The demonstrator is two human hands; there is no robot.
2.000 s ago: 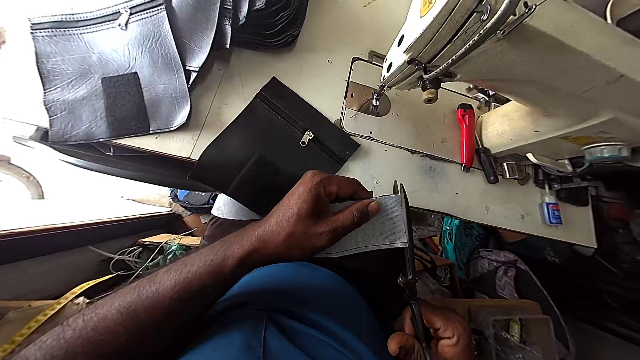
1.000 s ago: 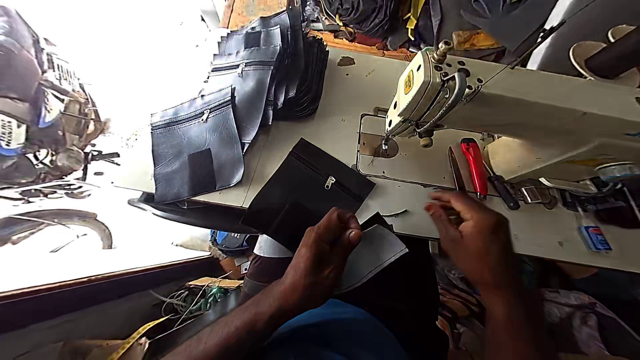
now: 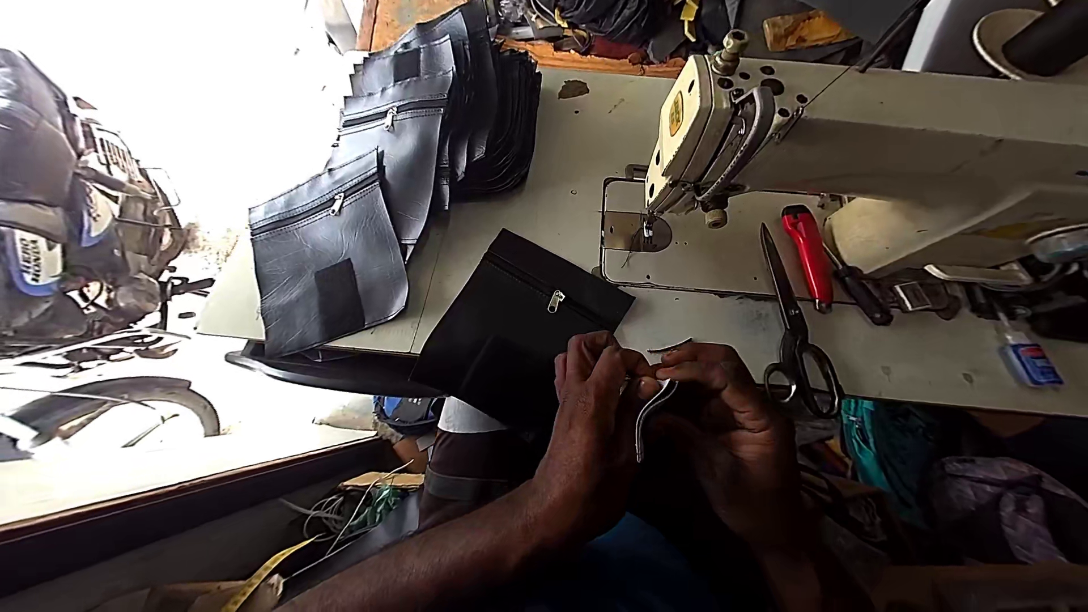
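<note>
My left hand (image 3: 595, 391) and my right hand (image 3: 722, 391) meet at the table's front edge, both pinching a small piece of material (image 3: 653, 416) whose pale, curved edge hangs between them. Much of that piece is hidden by fingers and shadow. Just left of my hands lies a black zippered panel (image 3: 518, 314), partly over the edge. Scissors (image 3: 795, 340) with black handles rest right of my right hand, beside a red-handled tool (image 3: 807, 255) and a dark-handled tool (image 3: 863, 293). A thin dark offcut (image 3: 671, 347) lies just beyond my fingertips.
A sewing machine (image 3: 892, 144) spans the upper right of the table (image 3: 586, 127). Stacked black zippered panels (image 3: 391, 136) lie at the back left, with another panel (image 3: 331, 255) in front. A small blue-labelled bottle (image 3: 1030, 357) is at right. A yellow measuring tape (image 3: 268, 578) shows lower left.
The scissors were in my right hand at first and now lie on the table. My right hand has come over to my left at the piece. The view has shifted noticeably.
</note>
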